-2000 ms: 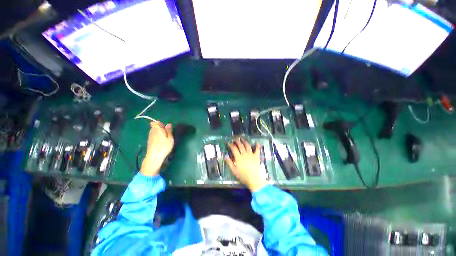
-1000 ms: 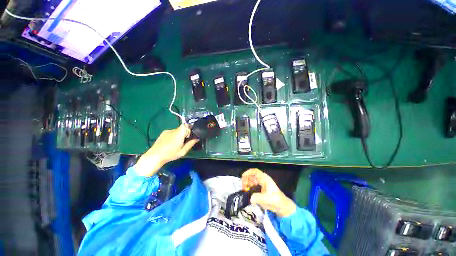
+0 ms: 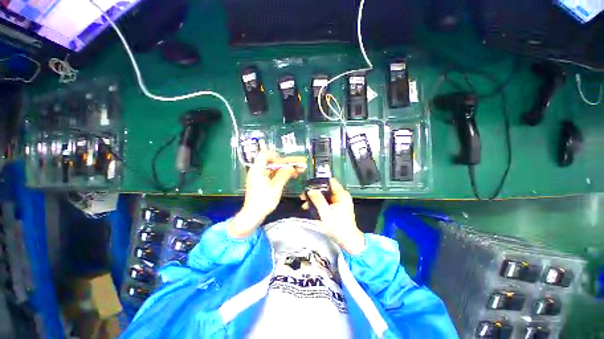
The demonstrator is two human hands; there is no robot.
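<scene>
My left hand (image 3: 265,180) holds the plug end of a white USB data cable (image 3: 180,95) above the front left of the blister tray (image 3: 425,183). My right hand (image 3: 331,210) holds a black handheld device (image 3: 318,185) at the tray's front edge. The plug and the device are close together; I cannot tell if they touch. Black devices lie in both rows of the tray. One device (image 3: 363,157) at the front lies tilted, with a second looped white cable (image 3: 336,106) running to it. A white label (image 3: 289,142) shows in a front pocket without a device.
Barcode scanners lie left (image 3: 192,142) and right (image 3: 467,128) of the tray, with dark cords. A mouse (image 3: 568,143) is at far right. Another filled tray (image 3: 33,173) is at far left. Stacked trays (image 3: 457,265) stand below the bench at right, and more filled pockets show at lower left.
The view has shifted. My right hand has raised its device from my lap to the tray edge. My left hand now holds the cable plug near it; the black scanner lies on the bench at left.
</scene>
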